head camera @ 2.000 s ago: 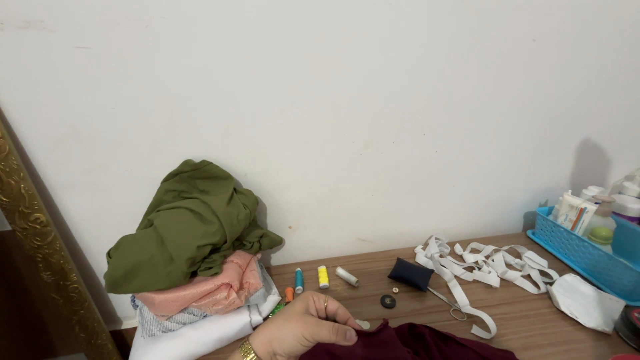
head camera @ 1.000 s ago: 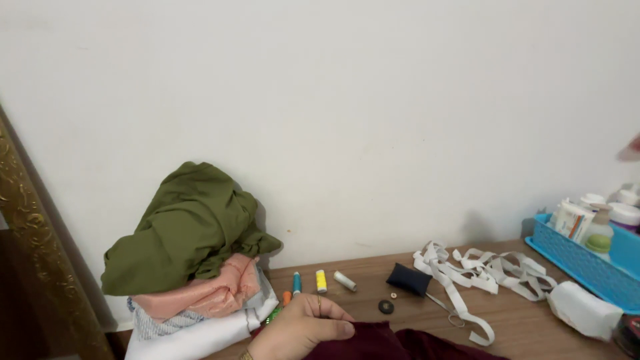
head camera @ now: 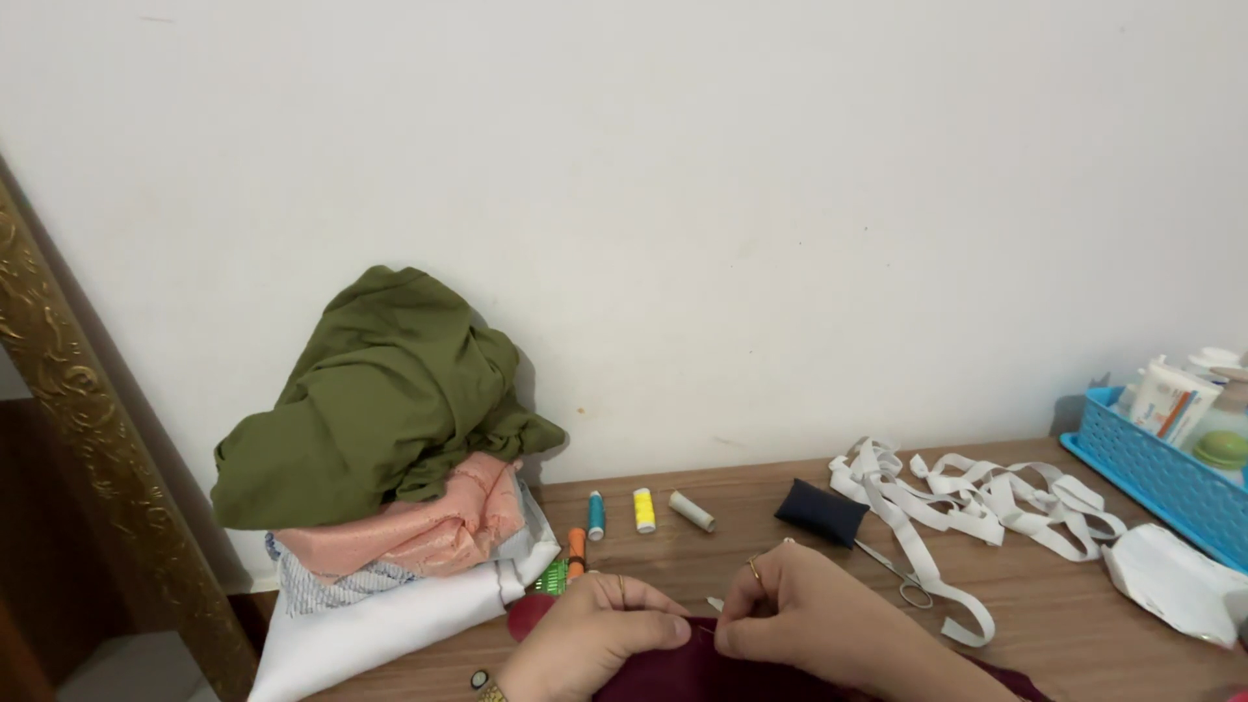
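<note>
At the bottom centre, my left hand (head camera: pixel 606 629) pinches the edge of a dark maroon cloth (head camera: pixel 726 673) between thumb and fingers. Close on its right, my right hand (head camera: pixel 795 609) has thumb and forefinger pinched together at the same edge; a thin needle-like glint shows at those fingertips, too small to tell for sure. Behind the hands stand a teal thread spool (head camera: pixel 597 516), a yellow thread spool (head camera: pixel 644 511) and a pale spool lying tilted (head camera: pixel 692 512). An orange spool (head camera: pixel 577 552) is just beyond my left hand. A dark pincushion-like pad (head camera: pixel 822 512) lies behind my right hand.
Folded fabrics with a green cloth (head camera: pixel 380 400) on top are piled at left, beside an ornate gold frame (head camera: pixel 73 419). Small scissors (head camera: pixel 902 577), tangled white elastic (head camera: pixel 1024 502), a white cloth piece (head camera: pixel 1175 585) and a blue basket (head camera: pixel 1160 473) of tubes lie right.
My right hand has come into view and now meets my left hand at the cloth edge. My left hand kept its pinch on the cloth.
</note>
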